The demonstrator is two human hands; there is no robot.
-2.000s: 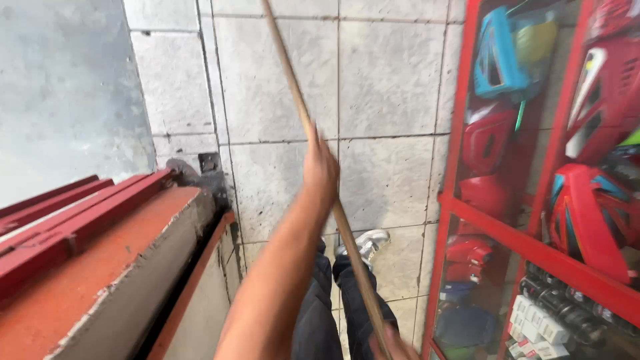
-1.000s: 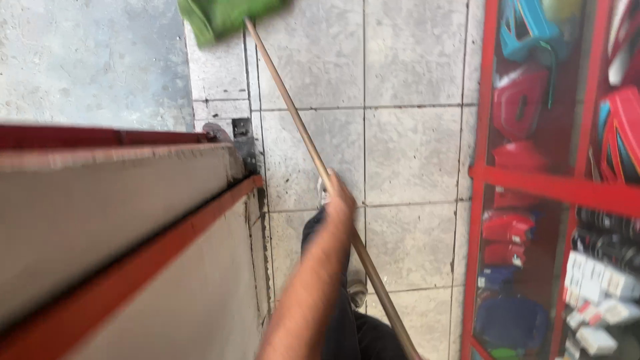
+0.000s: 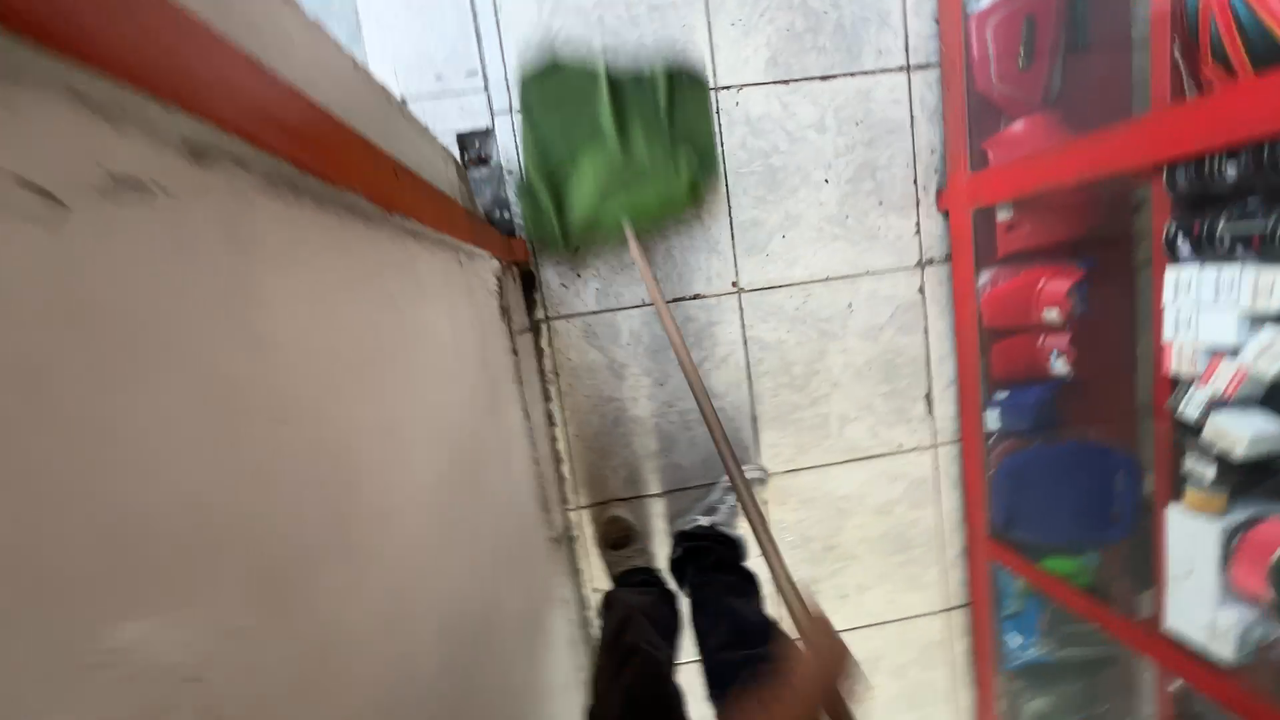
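My left hand (image 3: pixel 805 665), blurred at the bottom edge, is closed around a long wooden pole (image 3: pixel 705 400). The pole slants up and to the left across the view. At its far end a green cloth (image 3: pixel 615 150), blurred and bunched, lies spread on the tiled floor, like the head of a mop. The pole's near end runs out of the frame at the bottom, and my right hand is out of view.
A pale wall (image 3: pixel 250 400) with an orange edge stands close on the left. On the right is a red-framed glass display case (image 3: pixel 960 350) holding red and blue plastic parts and small boxes. My two shoes stand on the light floor tiles (image 3: pixel 840 370).
The green cloth, seen at the upper edge a second ago, now lies nearer, on the floor beside the wall's end. My left hand has moved down toward the bottom edge. The view has shifted.
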